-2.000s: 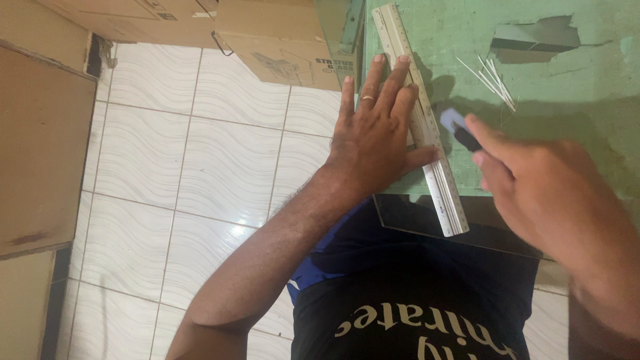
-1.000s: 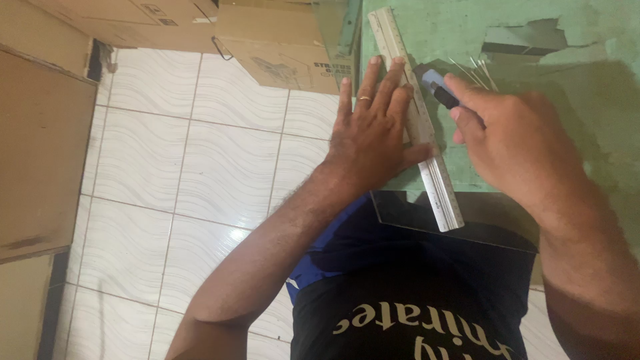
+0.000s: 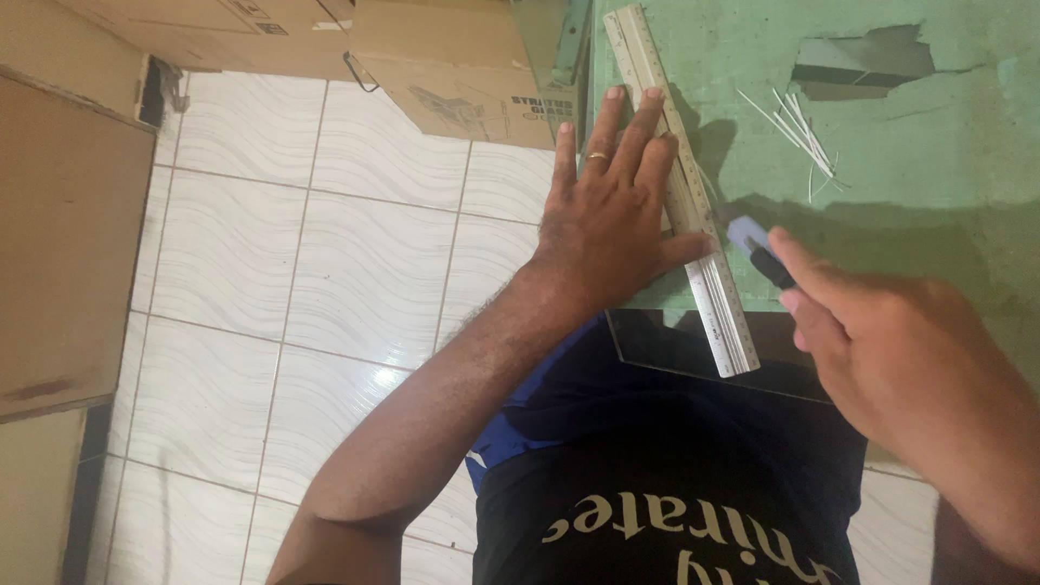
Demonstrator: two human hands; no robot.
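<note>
My left hand (image 3: 609,203) lies spread over a scale ruler (image 3: 735,341), its fingertips and thumb pressing on it; a ring is on one finger. The ruler slants across a green cutting surface (image 3: 861,162), and its lower end reaches past the green onto a dark glass-like edge. Just right of the ruler, my right hand (image 3: 877,325) grips a cutter (image 3: 764,256) with a pale bluish end and a dark part. The blade's contact with the surface cannot be made out. Several thin white strips (image 3: 804,142) lie above the right hand.
A torn opening (image 3: 861,65) shows in the green surface at the upper right. The dark glass edge (image 3: 666,337) of the table is close to my body. Cardboard boxes (image 3: 455,73) stand beyond the table on the left, over a white tiled floor (image 3: 366,268).
My right hand and the cutter moved up along the ruler, then back down toward me. My left hand has stayed on the ruler.
</note>
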